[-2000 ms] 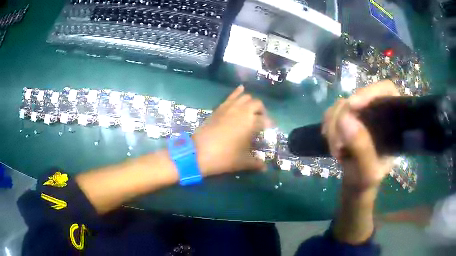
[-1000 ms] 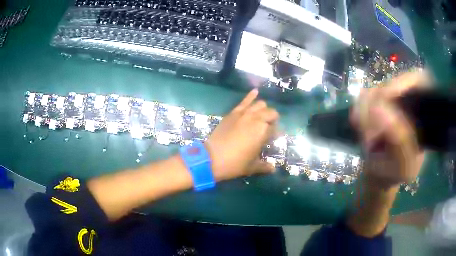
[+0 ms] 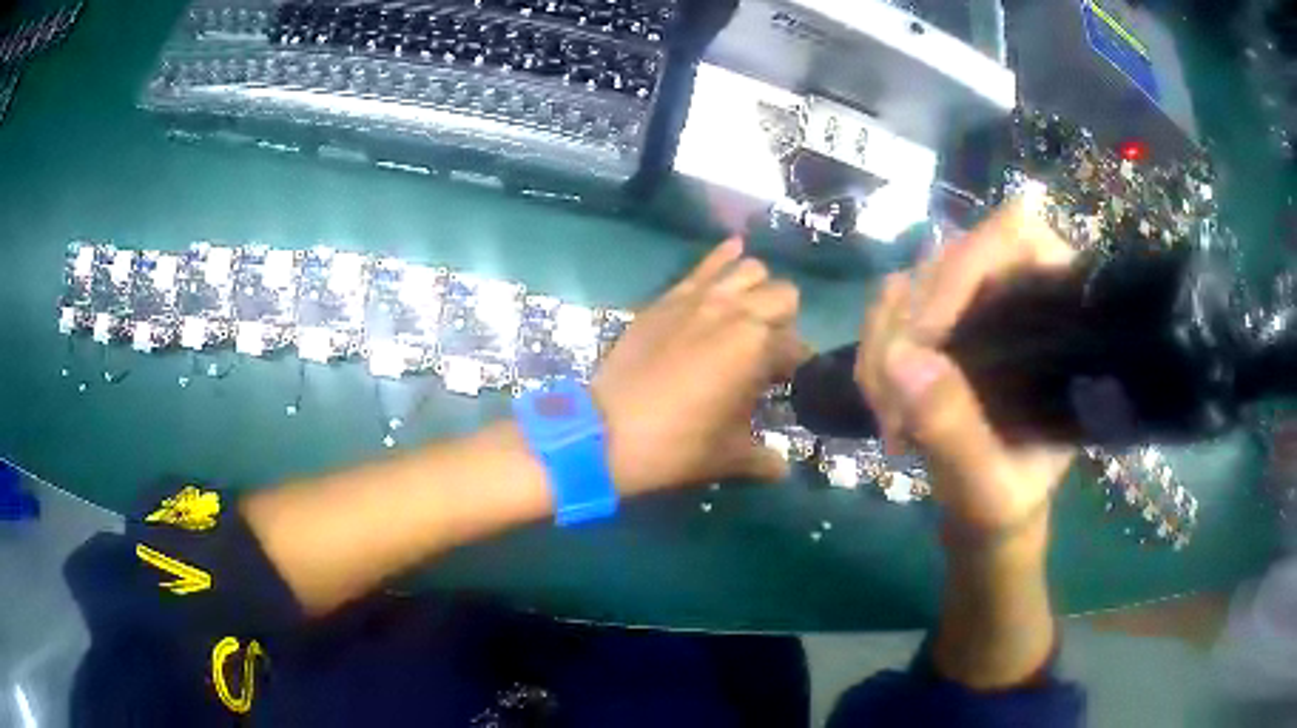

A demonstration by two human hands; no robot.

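Observation:
A long strip of silver circuit boards (image 3: 327, 306) runs across the green bench, with thin lead wires and tiny white plugs (image 3: 391, 434) along its near side. My left hand (image 3: 697, 370) rests over the middle of the strip, fingers bent; whether it holds a board is hidden. My right hand (image 3: 967, 384) is closed around a thick black electric screwdriver (image 3: 1053, 349), held nearly level over the right part of the strip. Its nose (image 3: 832, 391) is beside my left fingertips, and its tip is hidden.
Clear blister trays with dark parts (image 3: 413, 93) lie at the back left. A white-grey screw feeder (image 3: 854, 128) stands at the back centre. A loose board pile (image 3: 1166, 185) and a grey box with a blue-yellow label (image 3: 1124, 50) are at the back right.
The screwdriver moved right, away from my left hand, then came back left beside its fingers. My left hand has stayed over the strip.

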